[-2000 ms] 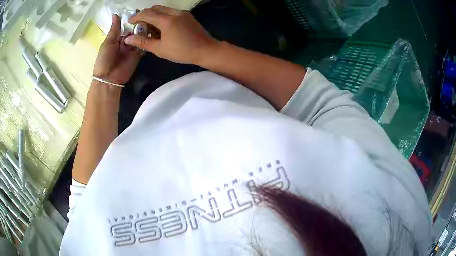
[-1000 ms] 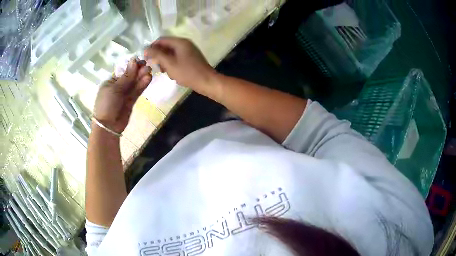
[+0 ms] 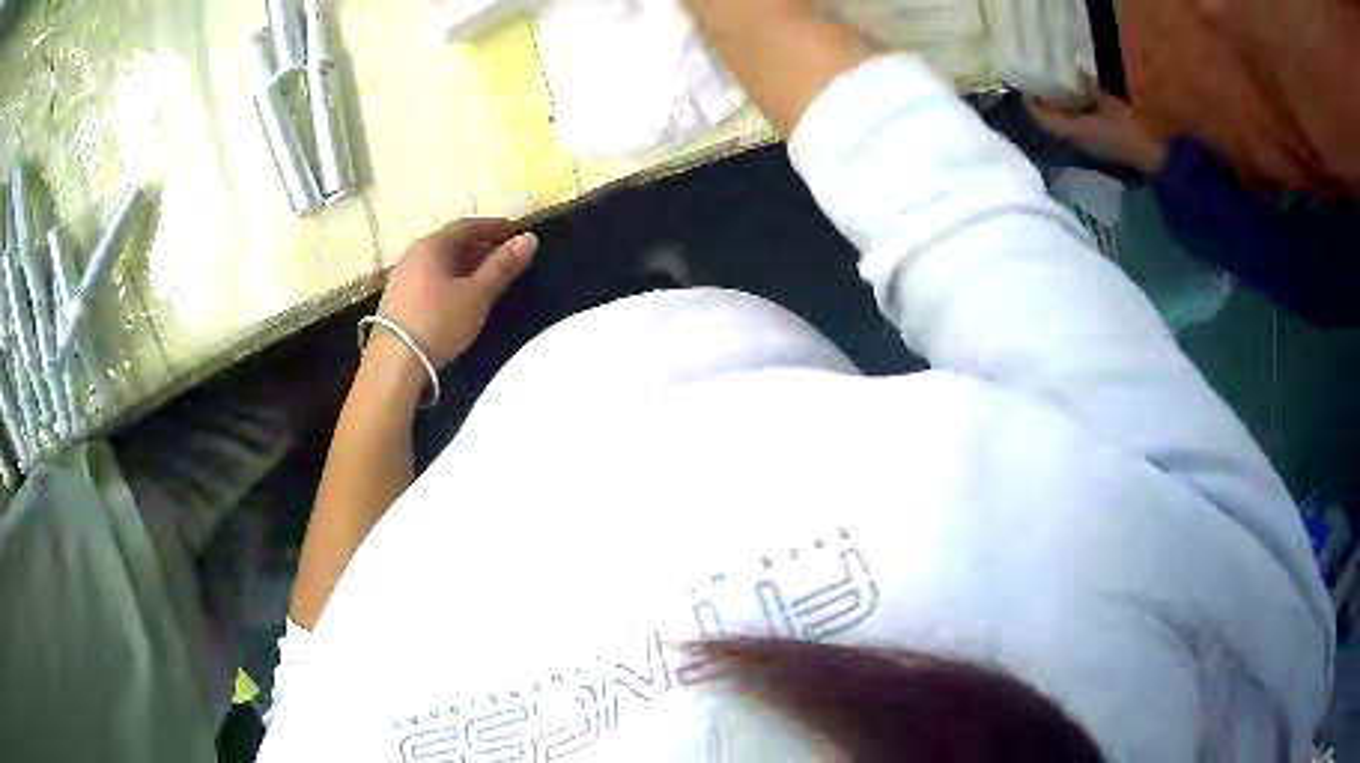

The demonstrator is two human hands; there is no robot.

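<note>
My left hand rests at the table's front edge, with the thumb apart from the curled fingers and nothing visible in it. My right forearm reaches over the table at the top, and the right hand is cut off by the top edge. Several silver tubular products lie close together on the table, up and left of my left hand. More silver tubes lie in a loose row at the far left. A crumpled thin white sheet lies beside my right forearm.
The film-covered yellow table has its front edge running up to the right. White tray-like pieces lie at the top right. Another person's hand and dark blue sleeve are at the right. Greyish-green fabric hangs at the lower left.
My hands have separated. The left has dropped to the table edge, and the right has reached up out of view. The view has shifted, and another person's hand now shows at right.
</note>
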